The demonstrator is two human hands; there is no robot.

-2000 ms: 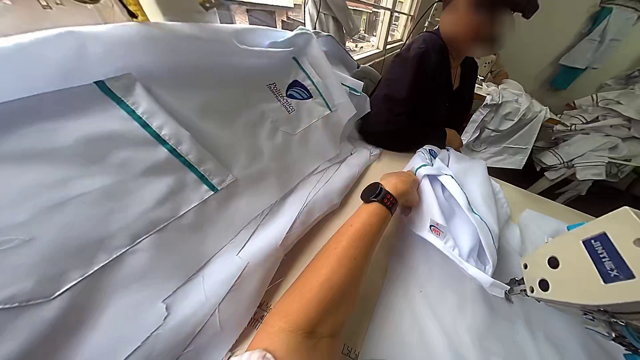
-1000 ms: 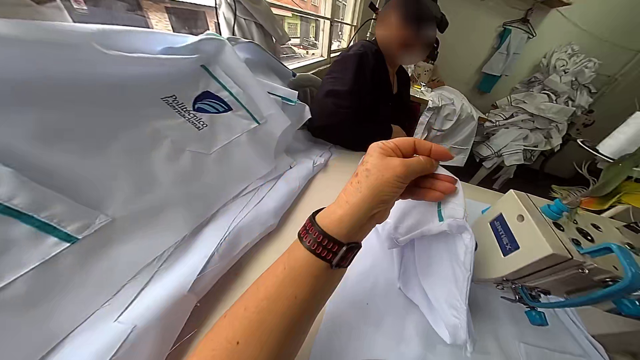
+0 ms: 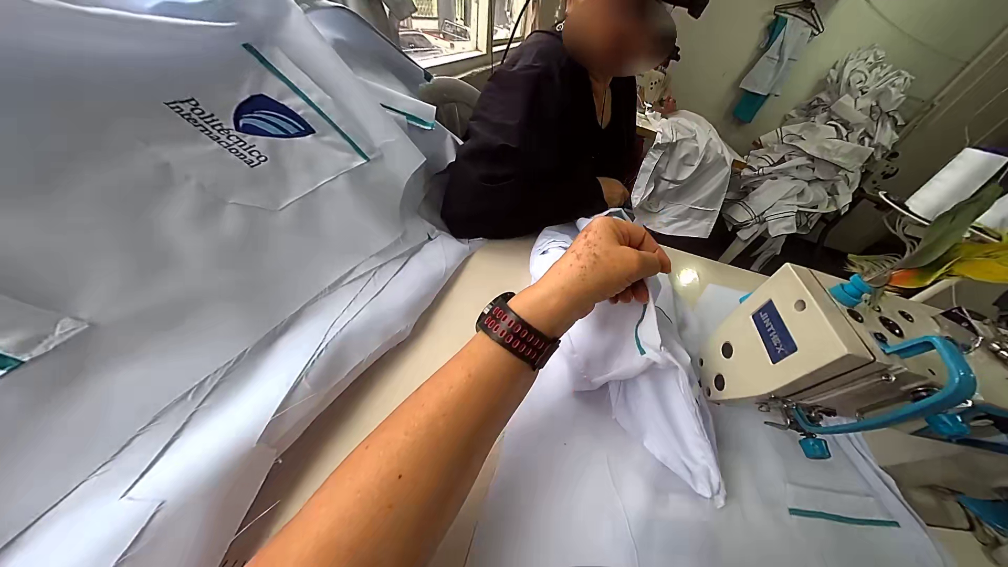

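Note:
My left hand [image 3: 618,260], with a dark and red watch at its wrist, reaches over the table from the lower middle. Its fingers are closed on the upper part of a white garment [image 3: 622,346] with a teal trim, which hangs and bunches below them. Under that garment more white cloth [image 3: 559,480] lies spread as far as the sewing machine [image 3: 787,339], a cream Jinthex with blue parts, just right of the hand. A large white coat [image 3: 173,236] with teal trim and an embroidered emblem fills the left side. My right hand is out of view.
A person in dark clothing [image 3: 528,142] sits across the pale tabletop [image 3: 409,370], an arm near its far edge. Behind are white cloth [image 3: 685,173] and a heap of white garments [image 3: 827,150]. A thread cone [image 3: 957,185] and a green and yellow feather-like object [image 3: 945,236] stand beyond the machine.
The view has swung right and shows more of the sewing machine. The held garment lay bunched with an emblem showing two seconds ago; now it hangs from my left hand with its teal trim in sight.

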